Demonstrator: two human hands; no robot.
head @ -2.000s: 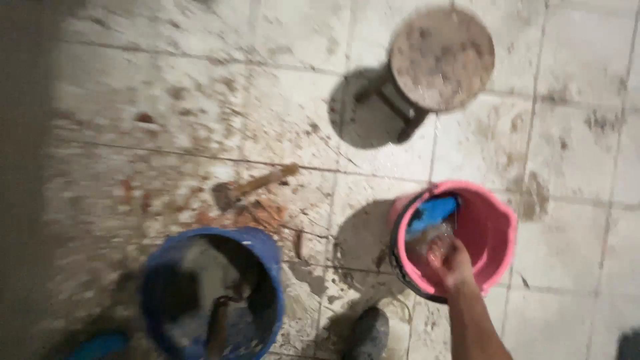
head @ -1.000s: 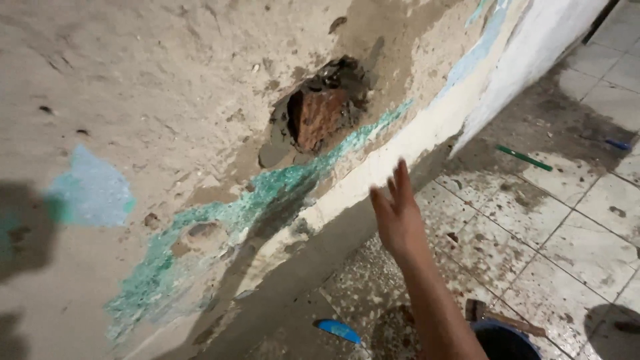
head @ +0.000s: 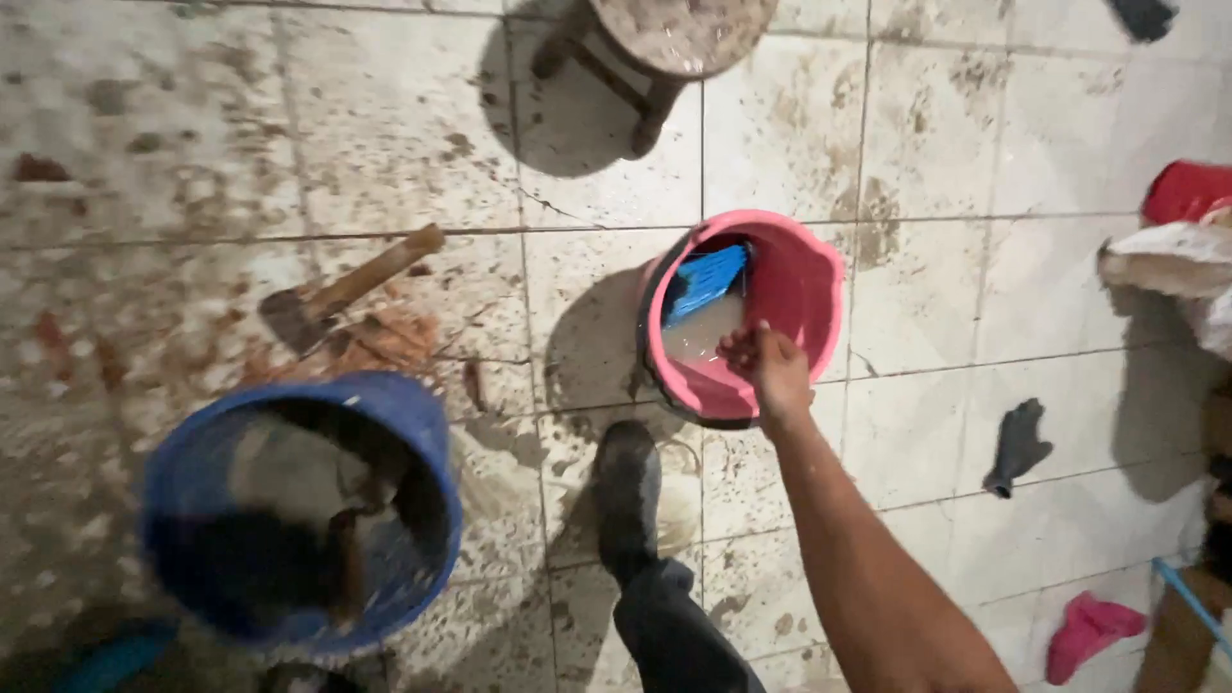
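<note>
My right hand [head: 770, 366] is over the near right part of a pink plastic bucket [head: 794, 289], its fingers loosely curled above cloudy water [head: 707, 332]. Nothing shows in its grasp, though blur hides the fingertips. A blue bristled brush [head: 707, 281] leans inside the bucket, apart from the hand. To the left stands a blue bucket [head: 448, 481] holding greyish material and a tool with a wooden handle [head: 345, 568]. A hammer [head: 361, 284] with a wooden handle lies on the floor beyond it. My left hand is not in view.
A round wooden stool [head: 688, 29] stands beyond the pink bucket. My booted foot [head: 628, 496] is between the buckets. Dark gloves [head: 1020, 448], a pink cloth [head: 1092, 630] and a white sack [head: 1169, 260] are at the right. Debris covers the tiles [head: 404, 115] at the left.
The view has swung from the damaged wall back down to the buckets. My right hand, in front of the wall one second ago, is over the pink bucket again.
</note>
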